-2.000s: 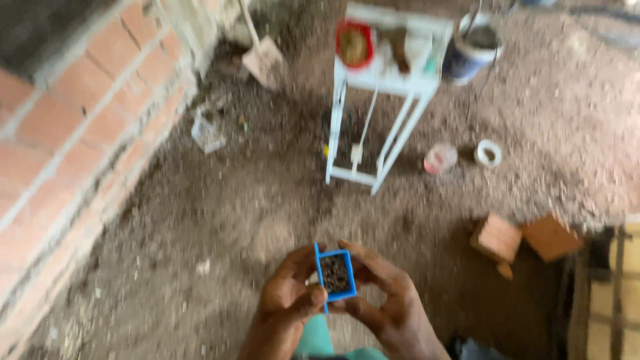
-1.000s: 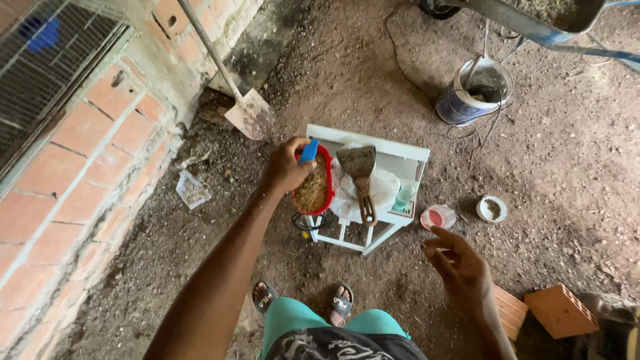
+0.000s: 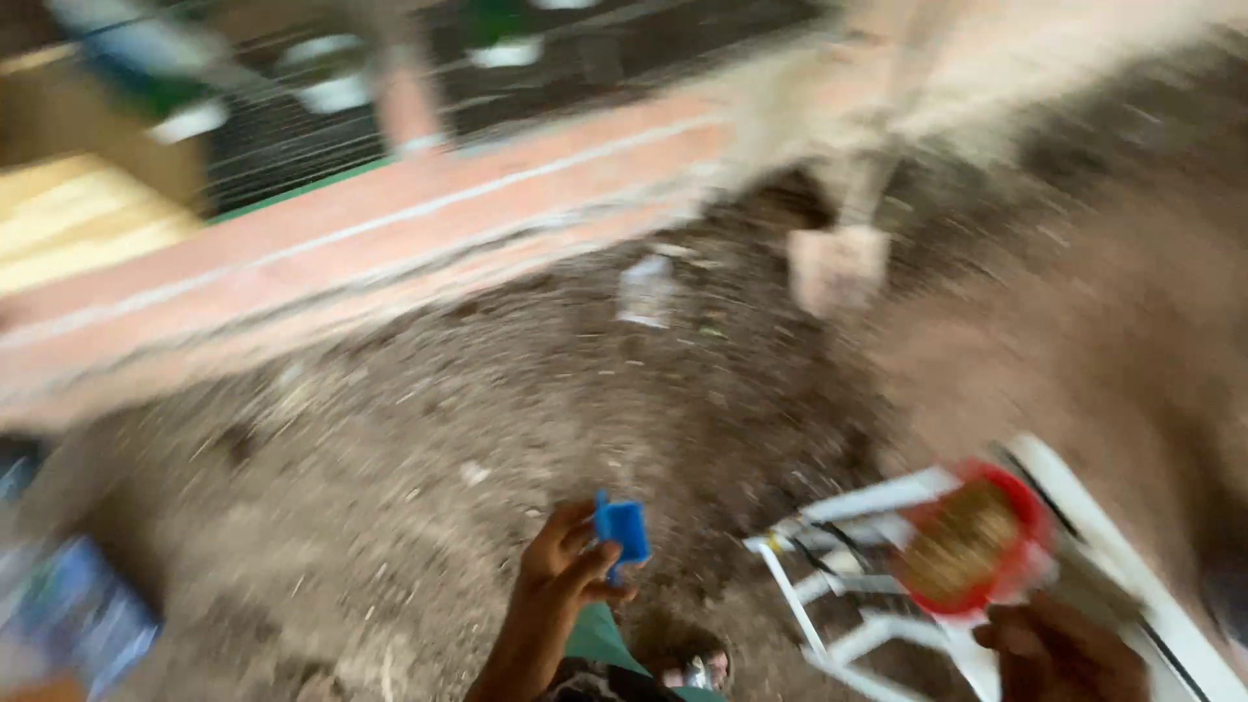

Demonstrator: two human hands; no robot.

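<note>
A small blue plastic container [image 3: 624, 531] is held between the thumb and fingers of my left hand [image 3: 570, 565], above the dirt floor; its inside looks blue with no filling visible. At the lower right, my right hand [image 3: 1058, 643] is beside the rim of a red tub [image 3: 1029, 507] of brown grainy material; blur hides whether the fingers touch or grip anything. The tub sits on a white metal stand [image 3: 907, 487]. The trowel there cannot be made out clearly.
A low brick wall [image 3: 468, 214] crosses the upper left, with mesh above it. A shovel blade [image 3: 838, 268] and a clear plastic piece [image 3: 646, 291] lie on the ground near it. A blue printed package [image 3: 83, 614] is at the lower left.
The view has swung left toward the wall. The blue container, over the red tub one second ago, is now away from it. Its dark filling of two seconds ago no longer shows.
</note>
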